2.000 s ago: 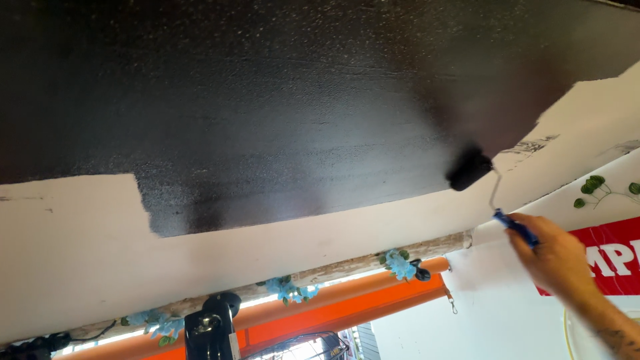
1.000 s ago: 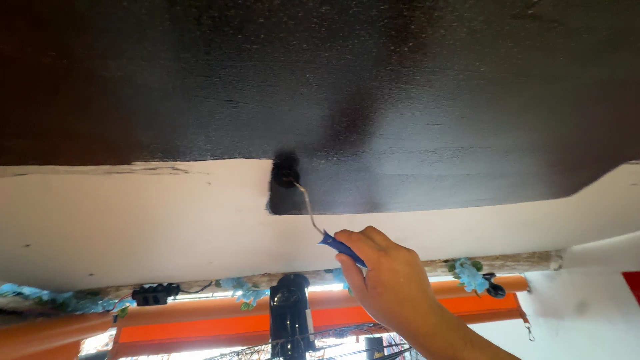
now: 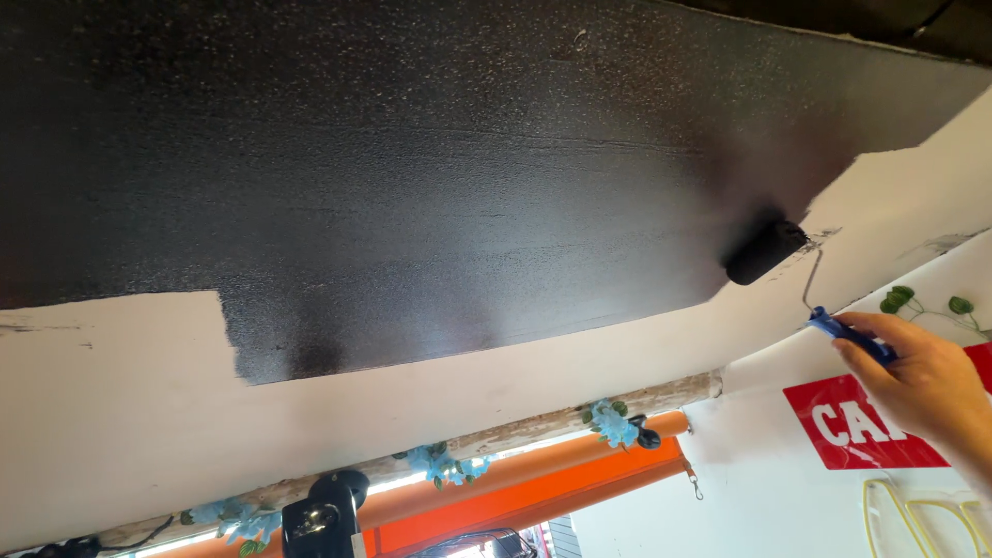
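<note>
My right hand [image 3: 914, 372] is closed around the blue handle of a small paint roller [image 3: 767, 252] at the right of the head view. The roller's black sleeve rests against the ceiling, at the right edge of the glossy black paint [image 3: 434, 194]. A thin bent wire frame joins sleeve and handle. Unpainted cream ceiling [image 3: 434, 395] runs below and to the right of the black area, with a few dark smears near the roller. My left hand is out of view.
A wooden beam [image 3: 527, 430] with blue artificial flowers [image 3: 612, 422] runs below the ceiling. Under it are an orange awning [image 3: 535, 496] and a black fixture [image 3: 319, 515]. A red sign [image 3: 845, 426] with lettering and leafy vines [image 3: 961, 306] are on the right wall.
The roller in my right hand has moved from the stepped left end of the black paint, where it was one second ago, to the paint's right edge. The view has swung along.
</note>
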